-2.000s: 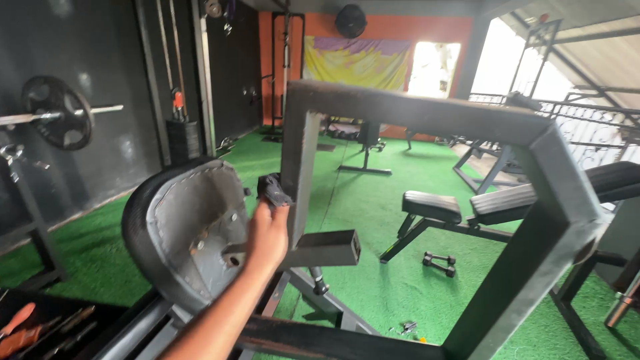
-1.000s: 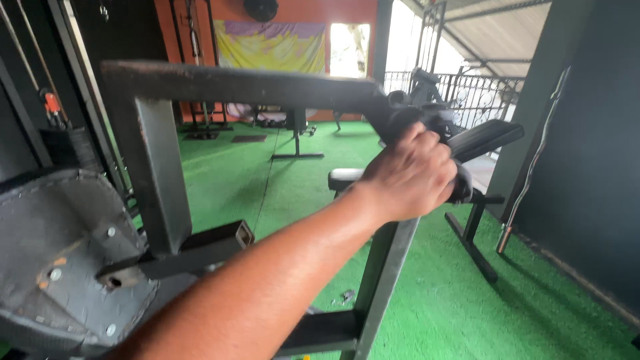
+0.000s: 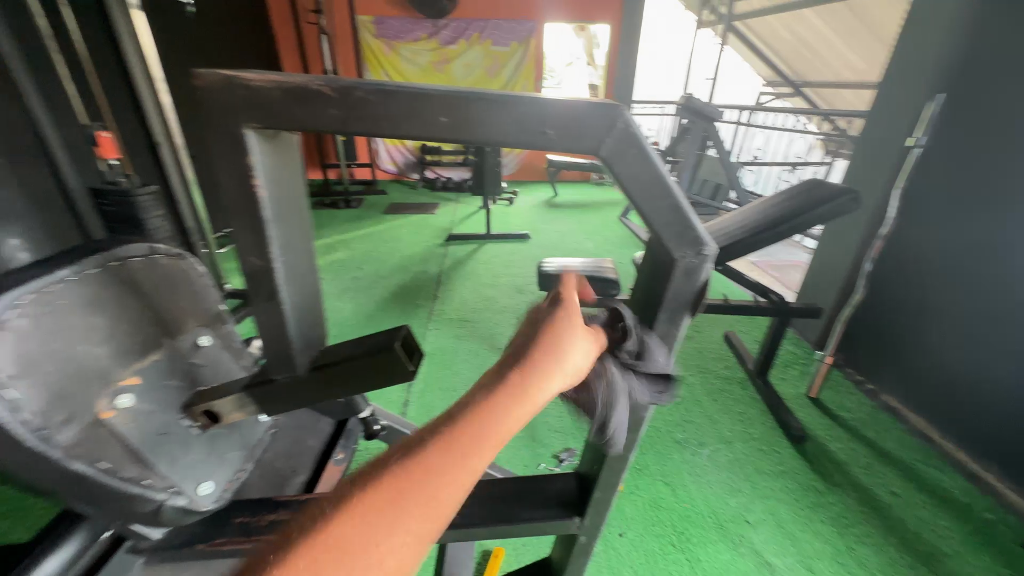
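Observation:
My left hand [image 3: 564,332] reaches in from the lower left, its fingers closed on a crumpled dark grey cloth [image 3: 624,380]. The cloth, partly blurred, lies against the right-hand upright of a dark metal frame [image 3: 416,108], just below its angled corner. At the left, a short square tube [image 3: 352,368] with an open end juts out beside a padded backrest [image 3: 128,376], whose rear plate is bolted on. My right hand is out of view.
An inclined bench [image 3: 784,216] stands beyond the frame at the right, near a long bar [image 3: 880,232] leaning on the dark wall. A small yellow object [image 3: 494,562] lies low in front, and small dark items [image 3: 566,457] are on the green turf.
My left hand, at the left upright two seconds ago, was at the right-hand corner one second ago and is now lower on the right upright. The view has swung right.

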